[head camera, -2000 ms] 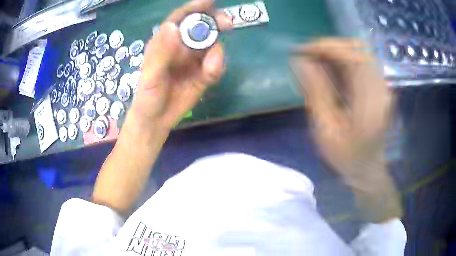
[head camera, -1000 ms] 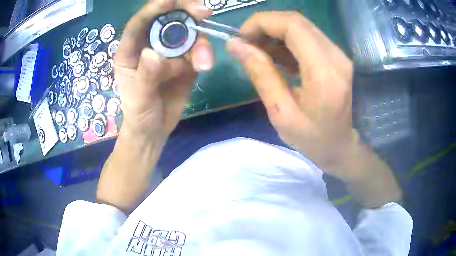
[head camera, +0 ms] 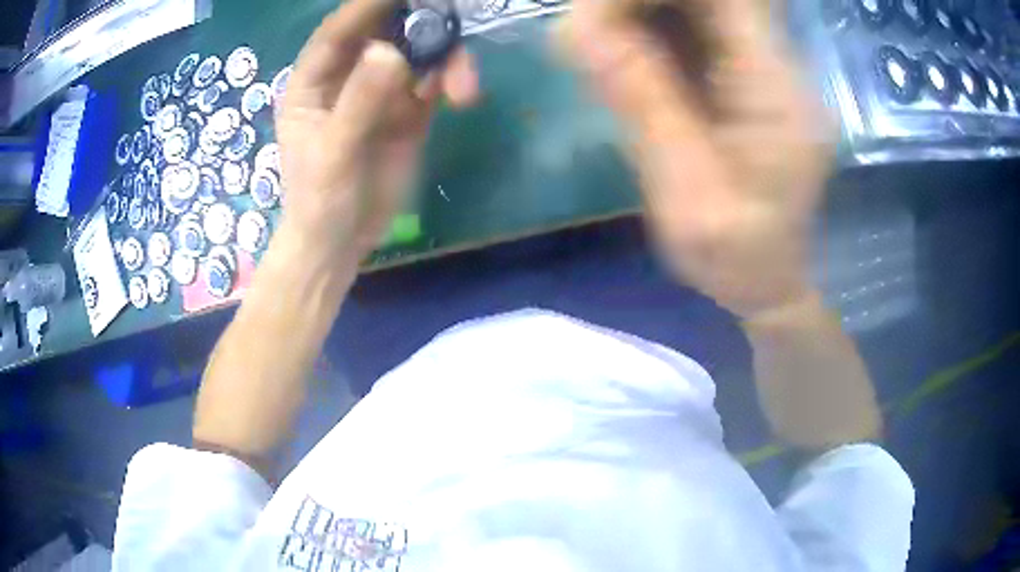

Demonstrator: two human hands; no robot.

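My left hand (head camera: 347, 134) is raised above the green bench at the upper middle and grips a round dark-edged part (head camera: 428, 36) between its fingertips. The part looks tilted and slightly blurred. My right hand (head camera: 716, 145) is to the right of it, apart from the part and strongly blurred. Whether it holds anything cannot be told, and no tweezers can be made out. A strip fixture (head camera: 517, 13) lies behind the hands at the top edge, partly cut off.
Loose white ring parts (head camera: 179, 184) lie piled at the left, some over a red pad (head camera: 208, 293). A white card (head camera: 101, 274) is beside them. A green label (head camera: 403, 230) is at the bench edge. A blister tray (head camera: 940, 140) is at upper right, and a pale dimpled tray (head camera: 867, 268) lies lower.
My right hand has pulled away from the part to the right and up, and the tweezers seen in it earlier no longer show. The part in my left hand has moved up and tilted.
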